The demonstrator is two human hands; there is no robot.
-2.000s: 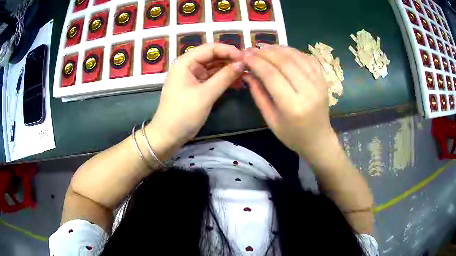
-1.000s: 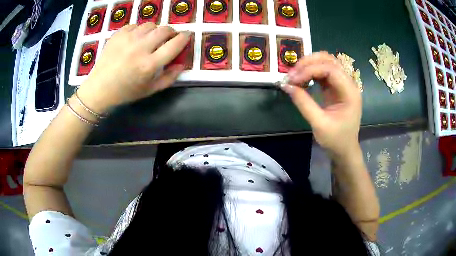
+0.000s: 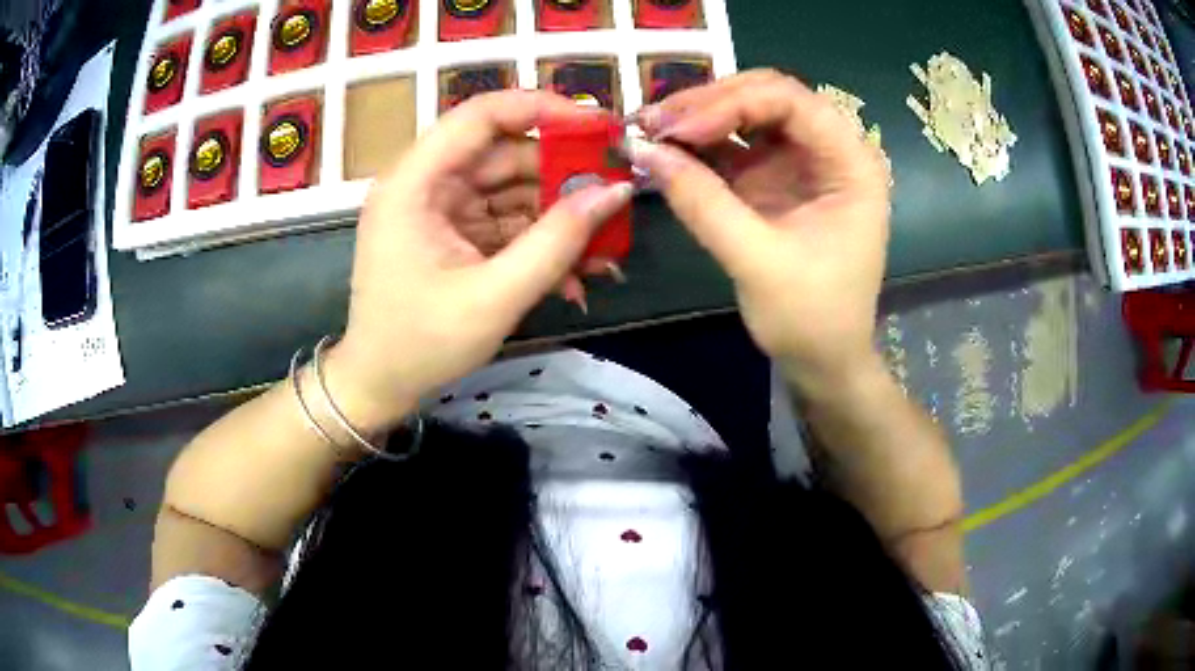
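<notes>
My left hand [image 3: 459,249] holds a red unit [image 3: 577,160] upright in front of the tray, its plain red side towards me and the thumb across it. My right hand [image 3: 773,210] is at the unit's upper right edge, thumb and forefinger pinched together. A small pale bit shows at these fingertips, too small to make out. The white foam tray [image 3: 302,206] holds rows of red units with gold discs and black rings. One pocket in the front row is a bare tan square [image 3: 380,126]. My hands partly hide the units right of it.
Two piles of cream paper scraps lie right of the tray, the nearer partly behind my right hand, the farther [image 3: 963,115] in full view. A second foam tray [image 3: 1103,236] stands at right. A smartphone [image 3: 71,216] lies on white paper [image 3: 92,361] at left. Red stools show below the bench.
My left hand has lifted a red unit out of the front row, baring a tan pocket, and moved right. My right hand has moved left to meet it. The view has shifted slightly.
</notes>
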